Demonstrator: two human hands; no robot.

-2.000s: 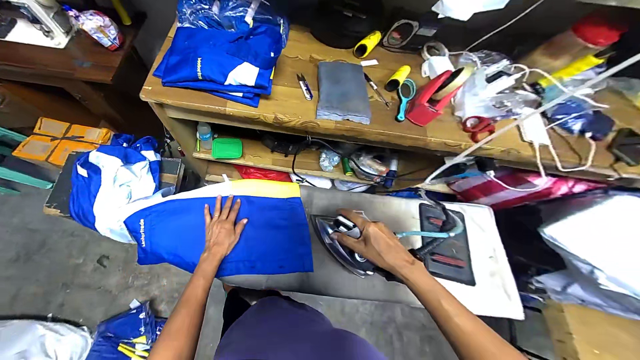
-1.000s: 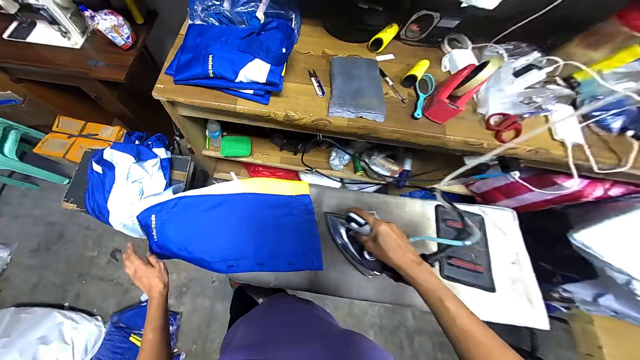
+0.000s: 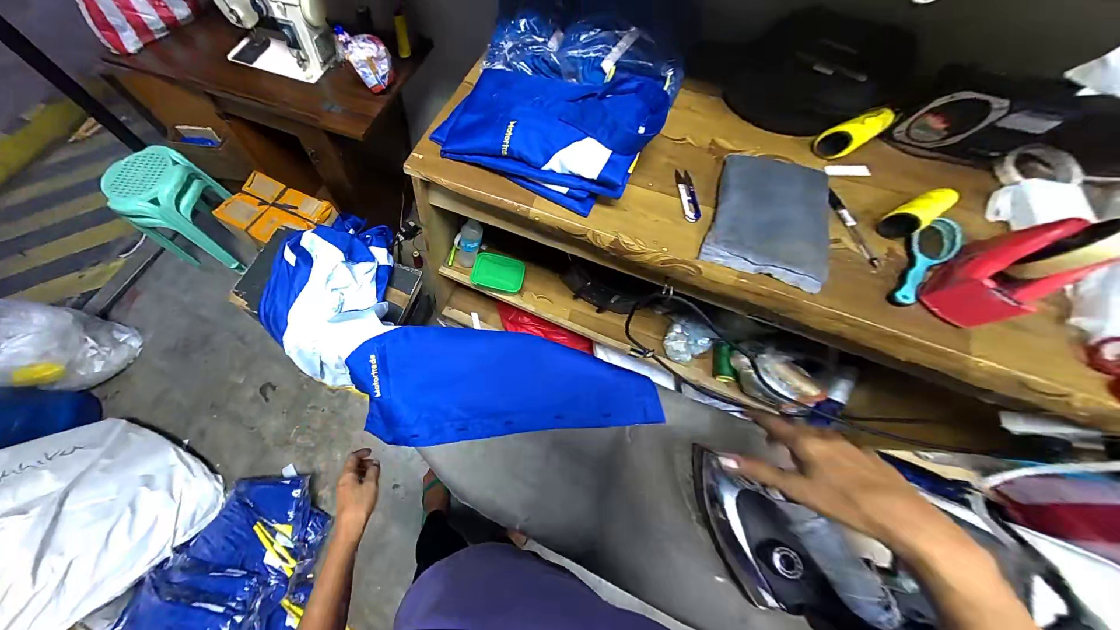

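A blue garment panel with small lettering (image 3: 507, 381) lies flat across the left end of the grey ironing surface (image 3: 577, 490); its white and blue bulk hangs over a box at the left. My right hand (image 3: 831, 481), slightly blurred, is above the steam iron (image 3: 770, 542) with its fingers spread and off the handle as far as I can see. The iron rests on the ironing surface at the right. Below the garment's left edge, over the floor, my left hand (image 3: 357, 481) hangs with its fingers loosely curled and nothing seen in it.
The wooden workbench (image 3: 630, 219) bears folded blue garments (image 3: 560, 131), thread snips (image 3: 688, 196), a grey folded cloth (image 3: 768, 219) and a red tape dispenser (image 3: 1006, 271). A green stool (image 3: 157, 188), orange bundles (image 3: 276, 207) and plastic-wrapped garments (image 3: 236, 560) stand or lie at the left.
My right hand was on the iron's handle and is now spread above it. Two seconds ago my left hand lay flat on the blue garment; it has left it. The view has swung left.
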